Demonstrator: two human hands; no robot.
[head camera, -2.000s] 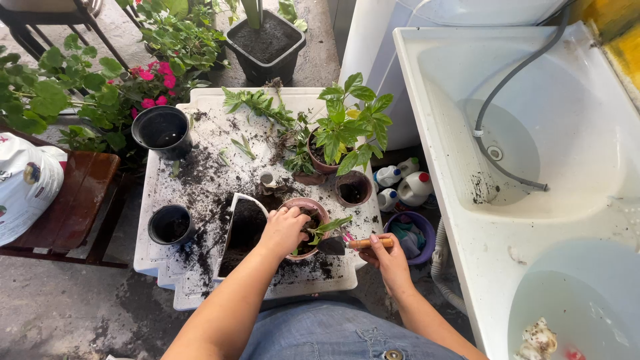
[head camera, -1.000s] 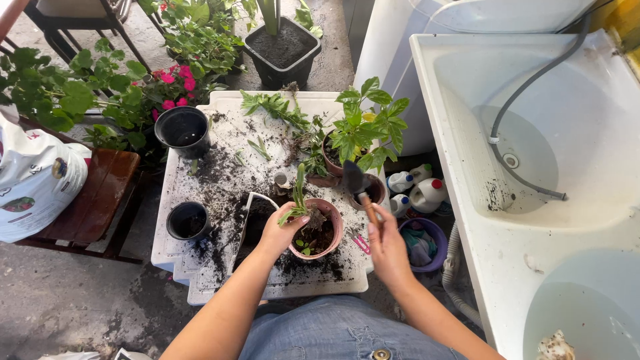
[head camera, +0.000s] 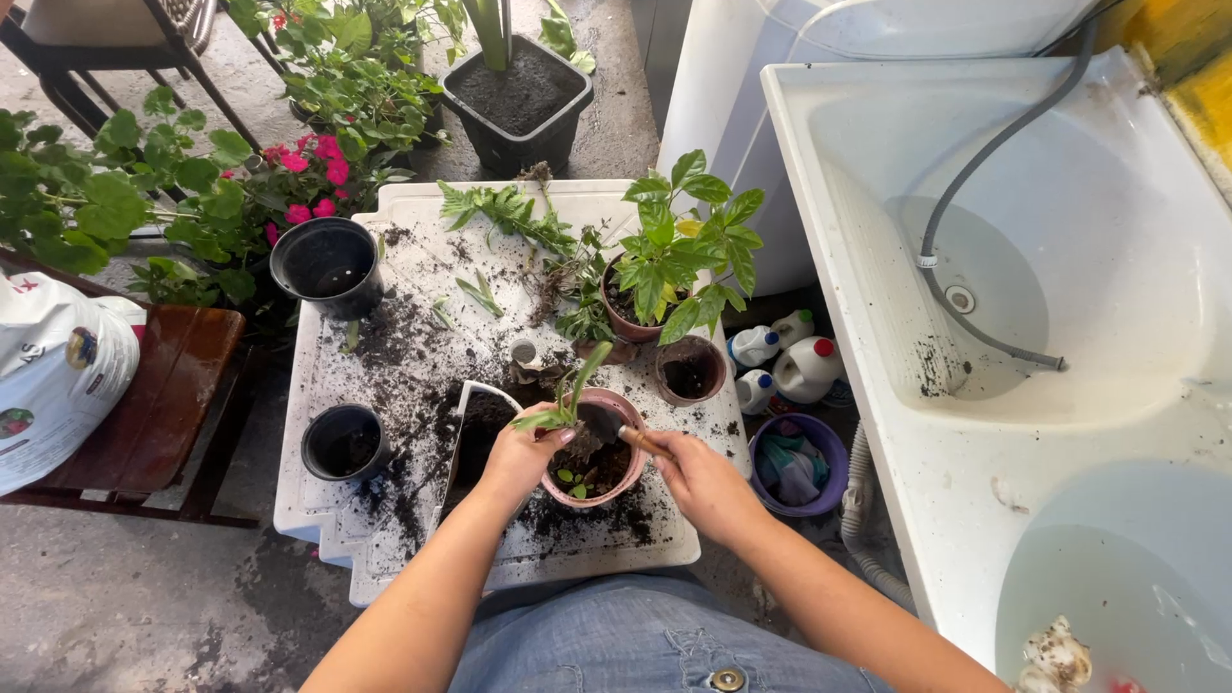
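Note:
Pinched in my left hand (head camera: 522, 460) is a small plant with long green leaves (head camera: 577, 385), at the left rim of a terracotta-coloured pot (head camera: 628, 478). My right hand (head camera: 700, 481) grips the wooden handle of a small trowel (head camera: 645, 443), whose dark blade is inside the pot at its upper part. Soil and a few small leaves show in the pot. Left of it lies a white-edged container of dark soil (head camera: 481, 433), partly behind my left hand. A smaller brown pot (head camera: 690, 371) stands to the upper right, beside a potted leafy plant (head camera: 674, 255).
Soil litters the white plastic table (head camera: 404, 207). Two black pots (head camera: 327, 268) stand on its left side, and uprooted greenery (head camera: 515, 217) lies at the back. To the right are a white sink (head camera: 837, 289), bottles (head camera: 807, 369) and a purple bucket (head camera: 813, 496). A wooden bench (head camera: 188, 385) holds a white bag.
My left hand, in the pot two seconds ago, has lifted the small plant to its left rim. The trowel blade, above the brown pot a second ago, is now in the terracotta-coloured pot.

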